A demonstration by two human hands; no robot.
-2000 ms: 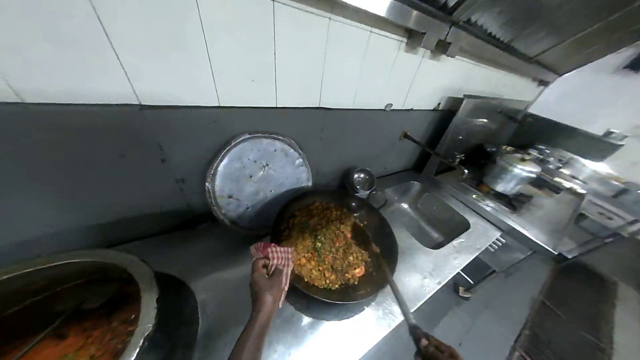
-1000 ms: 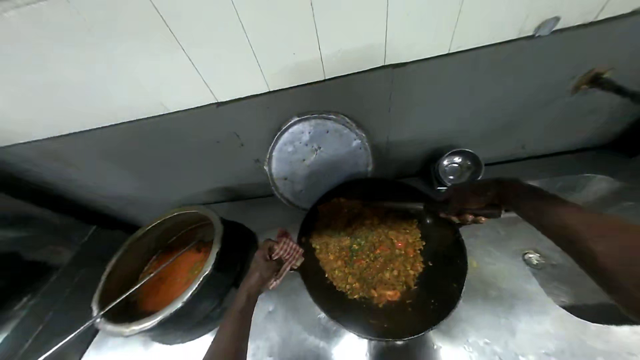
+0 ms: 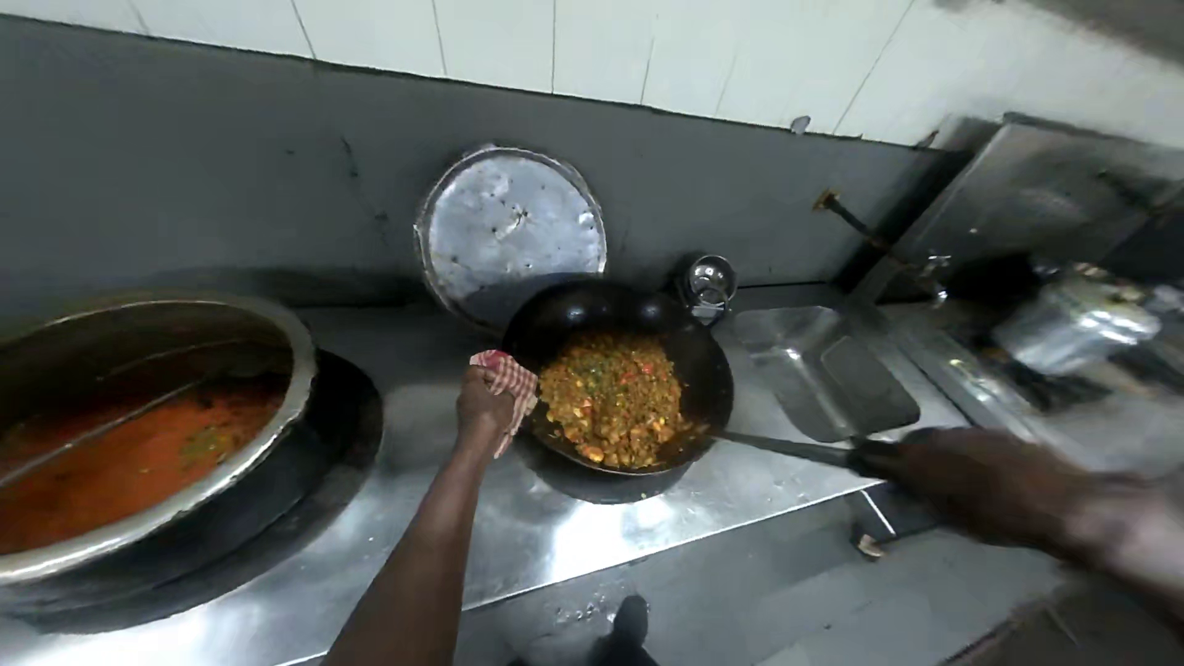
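Note:
A dark wok (image 3: 708,370) stands on the steel counter (image 3: 416,518), tilted, with a cooked vegetable mixture (image 3: 620,398) inside. My left hand (image 3: 483,407) grips the wok's left rim through a red-and-white checked cloth (image 3: 511,381). My right hand (image 3: 980,476), blurred, is closed on the dark handle of a metal spatula (image 3: 795,449), to the right of the wok. The spatula's far end reaches the wok's lower right rim, by the food; its tip cannot be made out clearly.
A large pot (image 3: 301,370) of red-orange gravy with a long metal utensil (image 3: 102,430) stands at left. A round metal lid (image 3: 513,231) leans on the wall. Behind the wok sits a steel cup (image 3: 710,280). A sink (image 3: 846,388), a tap (image 3: 934,291) and a metal pot (image 3: 1073,319) are at right.
One second ago my right hand was at the wok's upper right; now it is lower and to the right of it, still with the spatula. My left hand keeps its hold. The view has shifted.

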